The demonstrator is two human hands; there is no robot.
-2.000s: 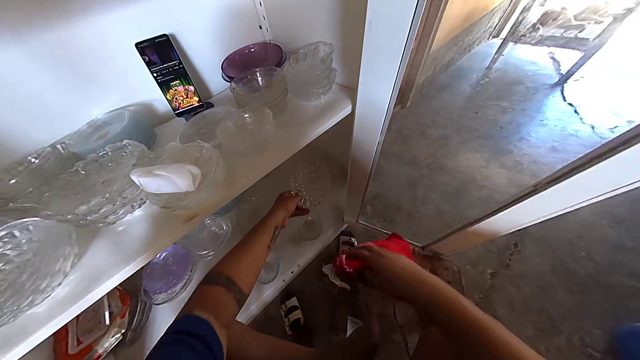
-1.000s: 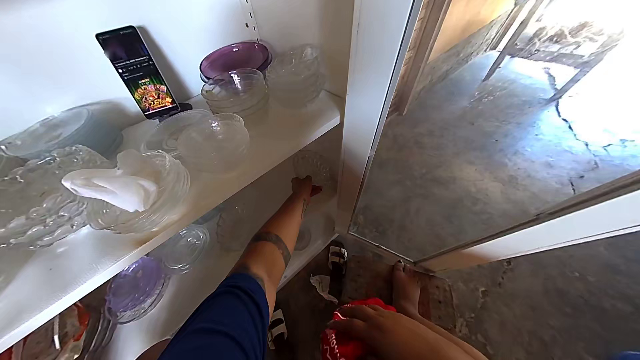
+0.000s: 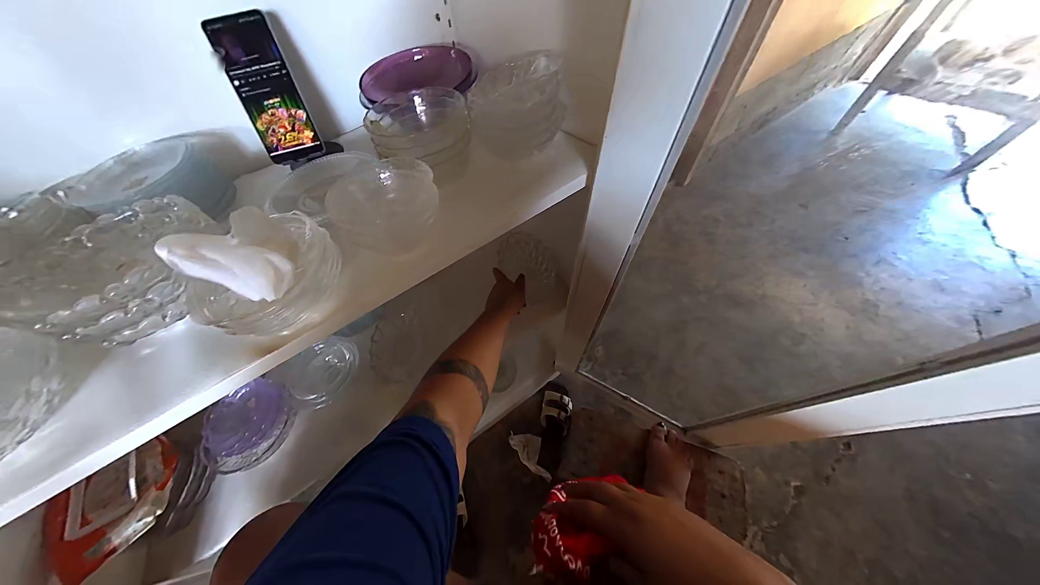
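Note:
My left hand (image 3: 508, 294) reaches into the lower shelf and touches or nearly touches a clear patterned glass dish (image 3: 528, 256) that stands at the shelf's right end; whether the fingers grip it cannot be told. Low in the view, my right hand (image 3: 597, 512) is closed on a red cloth (image 3: 561, 540) with white print. Left of my left forearm, on that lower shelf, are another glass dish (image 3: 396, 345), a clear glass bowl (image 3: 325, 370) and purple glass dishes (image 3: 248, 418).
The upper shelf (image 3: 520, 191) holds stacked glass bowls (image 3: 418, 130), purple bowls (image 3: 418, 73), a crumpled white cloth (image 3: 236, 260) in a glass bowl, and a propped phone (image 3: 264, 89). A white door frame (image 3: 642, 154) rises at right. Sandals (image 3: 556, 406) and a foot (image 3: 668, 463) are on the floor.
The view has shifted. My left arm reaches farther out along the lower shelf, and my right hand with the red cloth has drawn back toward the bottom of the view.

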